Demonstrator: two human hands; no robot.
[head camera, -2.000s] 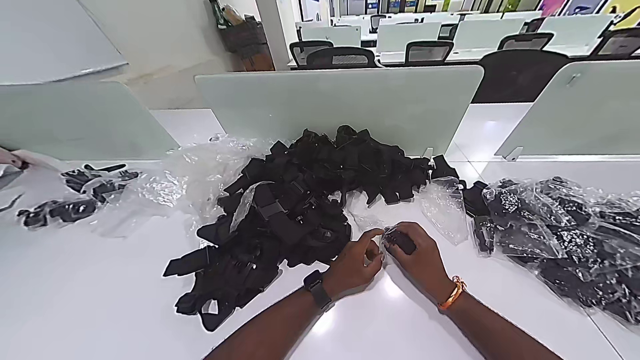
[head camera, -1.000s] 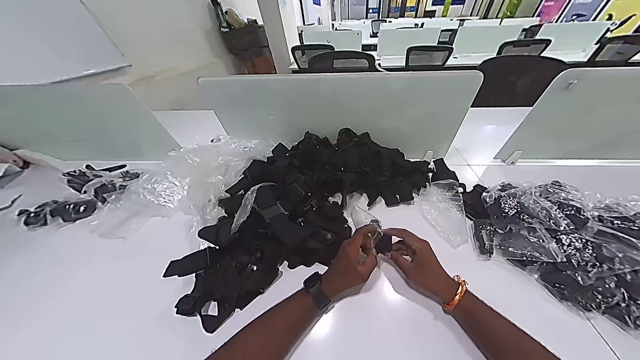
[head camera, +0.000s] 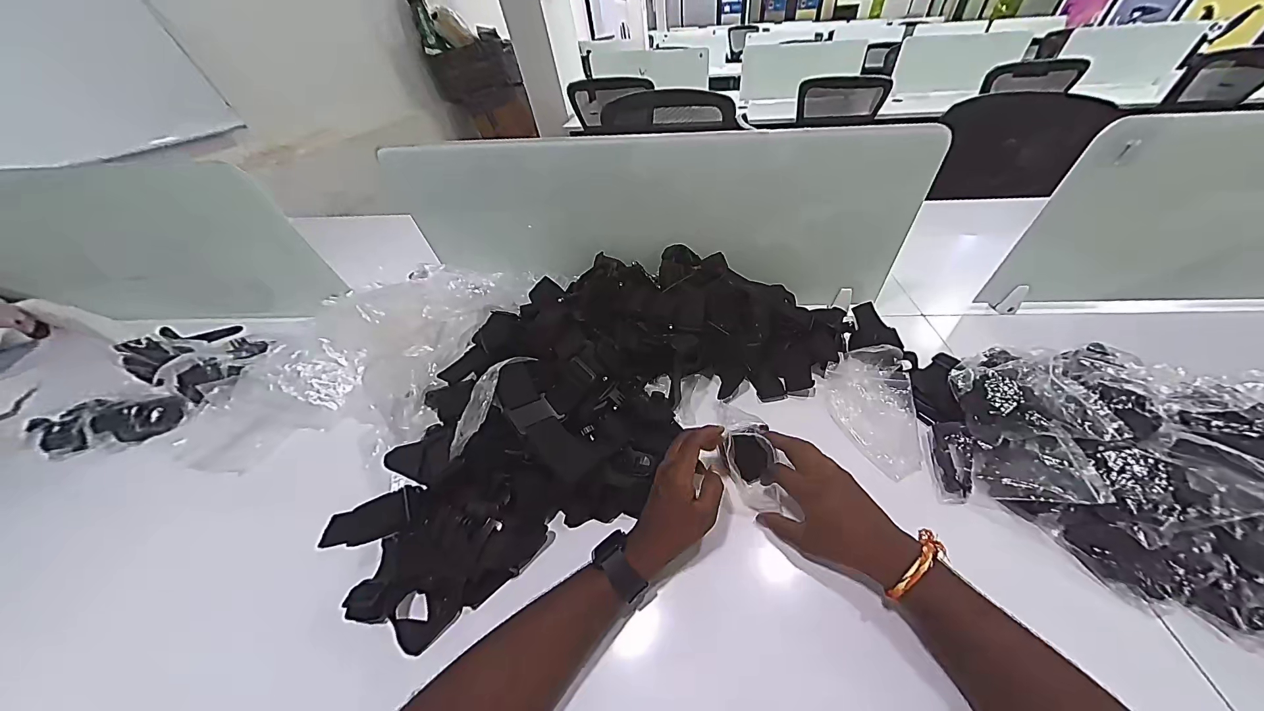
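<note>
My left hand (head camera: 681, 494), with a dark watch on its wrist, pinches the left edge of a small clear plastic bag (head camera: 758, 494). Inside the bag's upper part sits a folded black strap-like item (head camera: 750, 456). My right hand (head camera: 815, 494), wearing an orange thread bracelet, holds the bag's right side, fingertips against the black item. Just left of my hands spreads a large heap of black fabric straps (head camera: 592, 395). Another clear plastic bag (head camera: 874, 415) lies flat beyond my right hand.
Bagged black items (head camera: 1116, 474) cover the right side. Crumpled clear plastic (head camera: 385, 346) and more packed black items (head camera: 128, 420) lie on the left. A frosted divider (head camera: 662, 207) stands behind the heap. Part of another person's hand (head camera: 22, 321) shows at the far left edge.
The black item, bunched at my right fingertips two seconds ago, is now inside the clear bag between my hands. My right hand has turned, its fingers now spread along the bag's side.
</note>
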